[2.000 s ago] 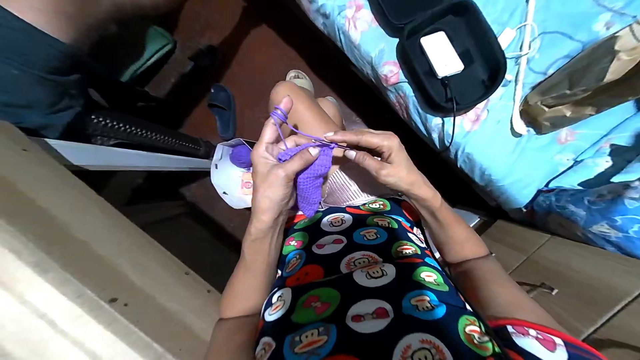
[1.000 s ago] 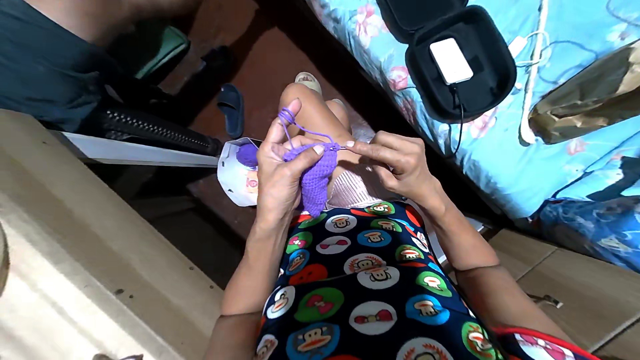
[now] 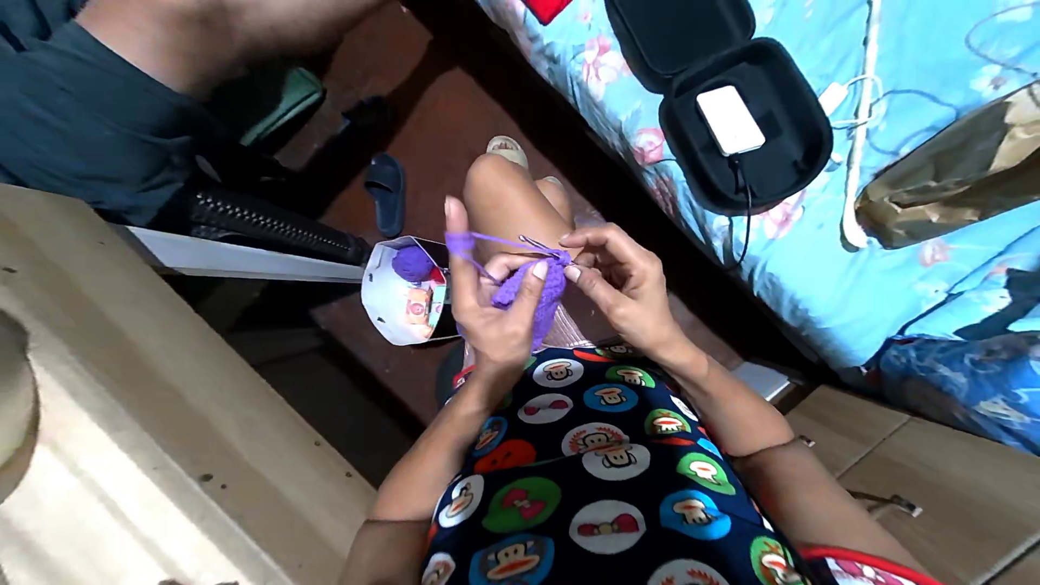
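Note:
My left hand [image 3: 497, 313] pinches a piece of purple crocheted fabric [image 3: 543, 302] between thumb and fingers. Purple yarn [image 3: 460, 244] is wound around its raised index finger and runs across to the work. My right hand [image 3: 621, 284] has its thumb and fingertips at the fabric's upper right corner. A thin metal crochet hook [image 3: 532, 244] shows at the fabric's top edge, its tip to the upper left; the part near my right fingers is hard to make out. A purple yarn ball [image 3: 413, 264] lies in a white bag [image 3: 380, 296] to the left.
A person's leg [image 3: 154, 45] in dark shorts is at upper left. On the floral bed [image 3: 812, 301] lie an open black case [image 3: 788, 175] with a white device [image 3: 731, 120], and a brown paper bag [image 3: 951, 179]. Wooden furniture [image 3: 187, 349] stands at left; a blue slipper [image 3: 385, 195] is on the floor.
The hook, nearly hidden earlier, now shows its tip above the fabric, pointing up and left. My right fingers have spread slightly and sit close against the fabric's corner.

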